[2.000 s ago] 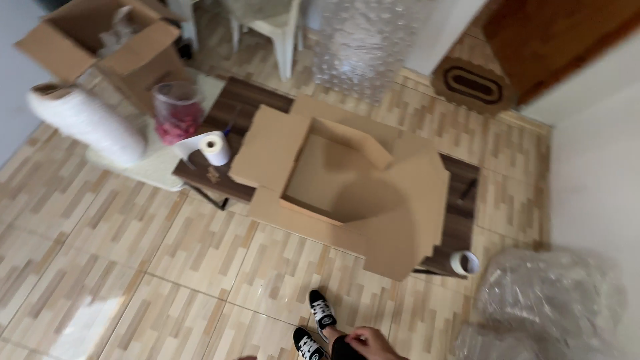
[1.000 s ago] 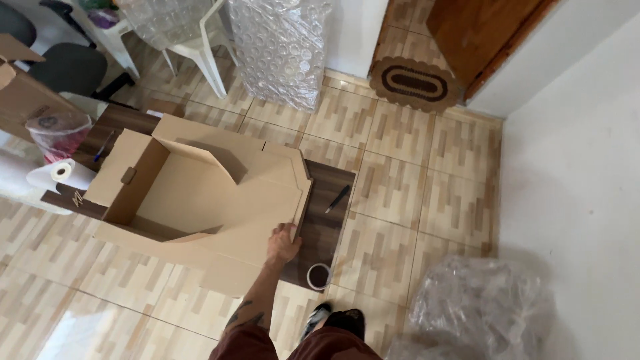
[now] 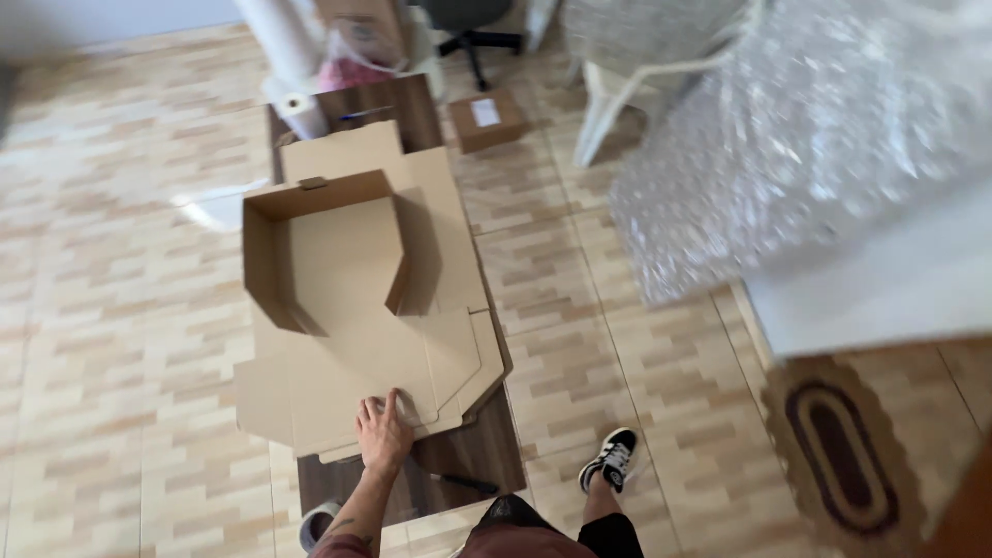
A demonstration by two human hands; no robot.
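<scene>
My left hand [image 3: 384,434] lies palm down on the near end of a brown cardboard box [image 3: 341,263], fingers spread over the flat flap and holding nothing. The thumb is hard to make out. At the far end, some walls of the box are folded up; the other flaps lie flat. The box rests on a dark wood-look table [image 3: 457,457]. A black-handled tool [image 3: 465,483], perhaps a knife, lies on the table right of the hand, and a roll of tape [image 3: 318,525] sits at the near left corner. My right hand is out of view.
Beyond the box are a white label roll [image 3: 304,115], a blue pen [image 3: 366,113] and a pink-filled plastic bag [image 3: 356,66]. A small closed carton [image 3: 487,120] is on the floor. Bubble wrap [image 3: 744,170] and a white plastic chair [image 3: 601,105] stand right.
A hand was off the cardboard two seconds ago; one second ago my left hand was on its edge, and it rests on the flap now. The view has turned a lot.
</scene>
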